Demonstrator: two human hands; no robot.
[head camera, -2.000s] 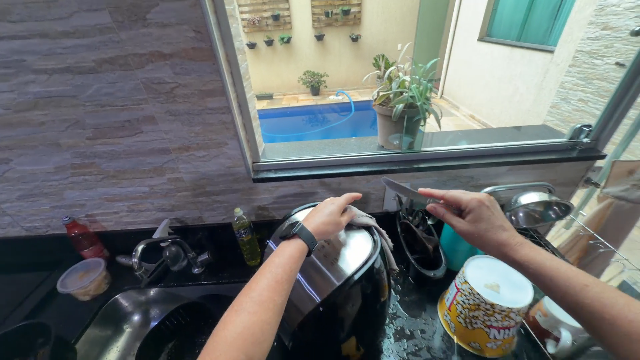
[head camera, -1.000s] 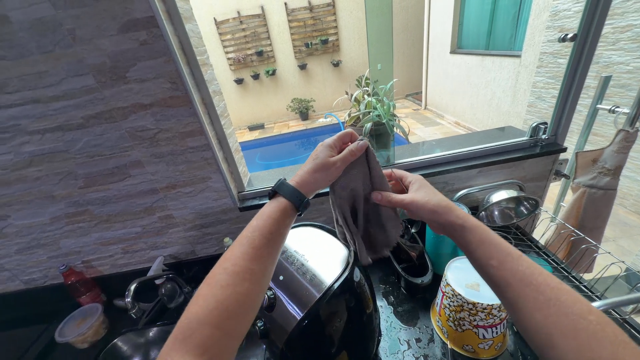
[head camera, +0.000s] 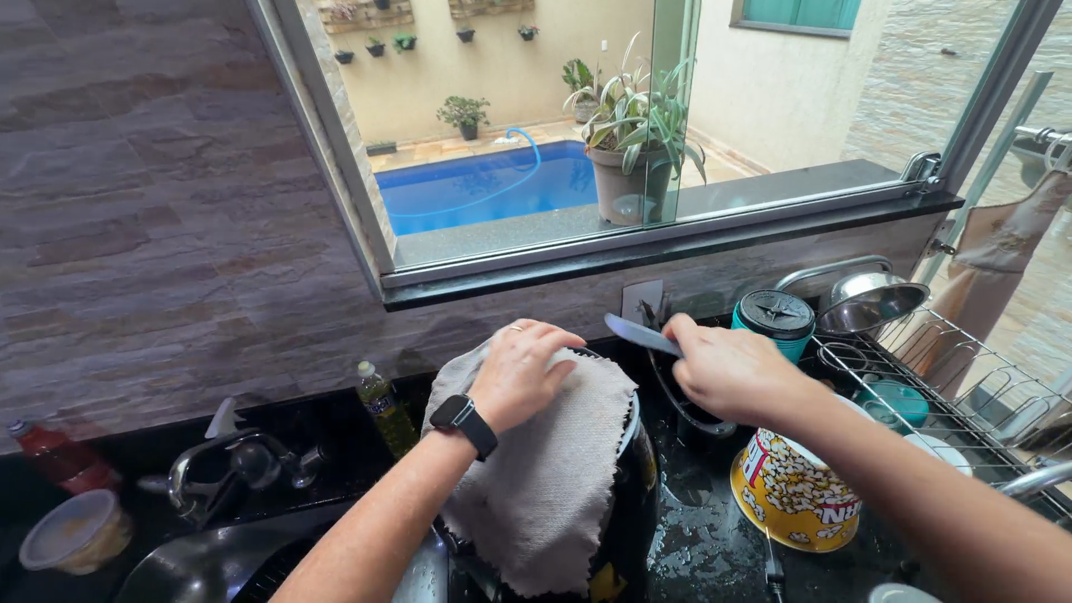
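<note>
My left hand (head camera: 523, 377), with a dark smartwatch on the wrist, rests on a light grey cloth (head camera: 536, 494). The cloth lies spread over the top of a rounded black appliance (head camera: 636, 494), possibly an air fryer, and hangs down its front. My right hand (head camera: 729, 368) grips a table knife (head camera: 641, 333), its blade pointing left above a dark oval holder (head camera: 695, 414) on the counter. Just right of that hand stands a turquoise container with a black lid (head camera: 776, 314). Whether the left fingers pinch the cloth or only press on it is unclear.
A popcorn bucket (head camera: 796, 494) stands on the wet black counter below my right forearm. Farther right is a wire dish rack (head camera: 955, 402) with a metal bowl (head camera: 871, 303). To the left are a faucet (head camera: 193, 469), a sink (head camera: 201, 557), a yellow-green bottle (head camera: 387, 410) and a plastic tub (head camera: 75, 532).
The cloth, held up between both hands a second ago, now lies over the appliance. My right hand has left the cloth and now holds the knife.
</note>
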